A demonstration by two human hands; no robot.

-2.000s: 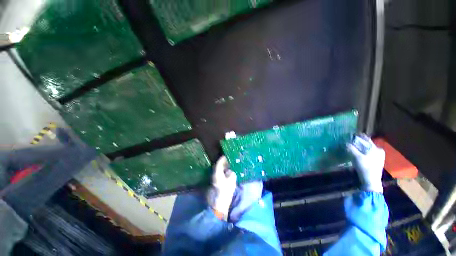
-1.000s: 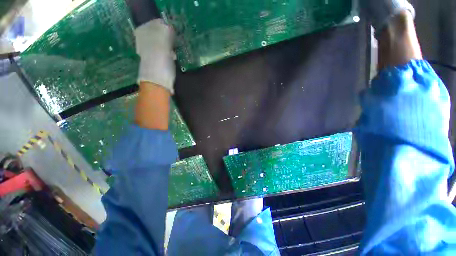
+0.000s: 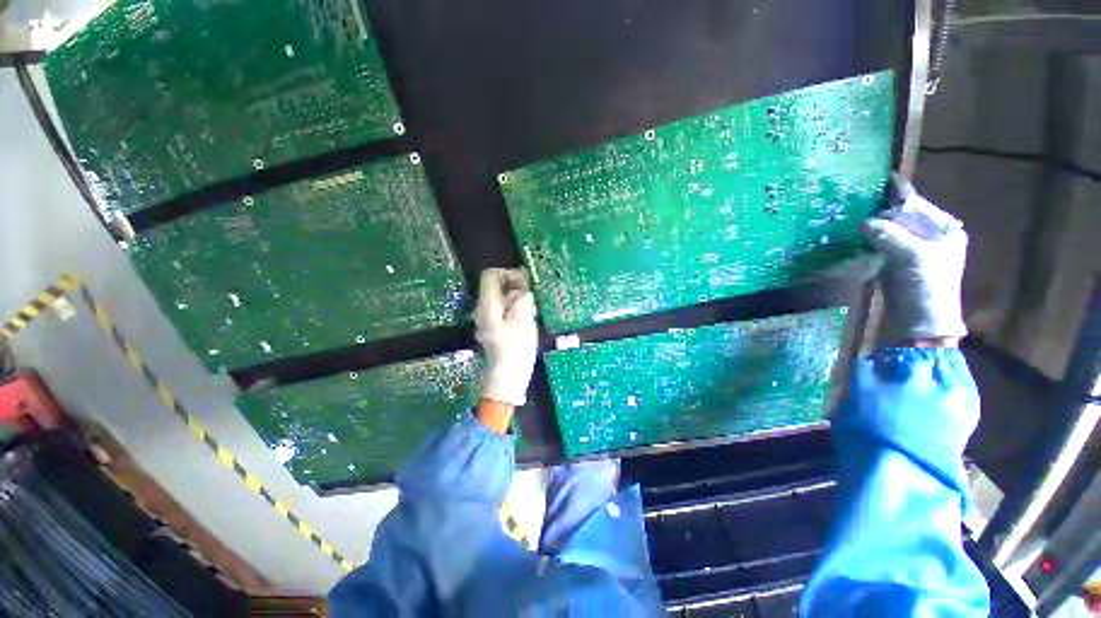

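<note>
A large green circuit board (image 3: 706, 199) lies underside up on the black surface (image 3: 604, 54), right of centre. My left hand (image 3: 505, 332), in a whitish glove, is at its lower left edge with the fingers curled. My right hand (image 3: 920, 266), gloved, is at its right edge near the lower corner. The fingertips at both edges are partly hidden. A second board (image 3: 700, 384) lies just below it, nearer my body, with a small white block at its upper left corner.
Three more green boards lie in a column at the left, the middle one (image 3: 296, 266) beside my left hand. A metal rail (image 3: 920, 91) bounds the surface at the right. A black ribbed crate (image 3: 737, 531) stands below. Yellow-black tape (image 3: 181, 417) marks the floor at left.
The large board has come down from the far edge toward me, to just above the near right board. Both hands have come back with it, now at its left and right edges.
</note>
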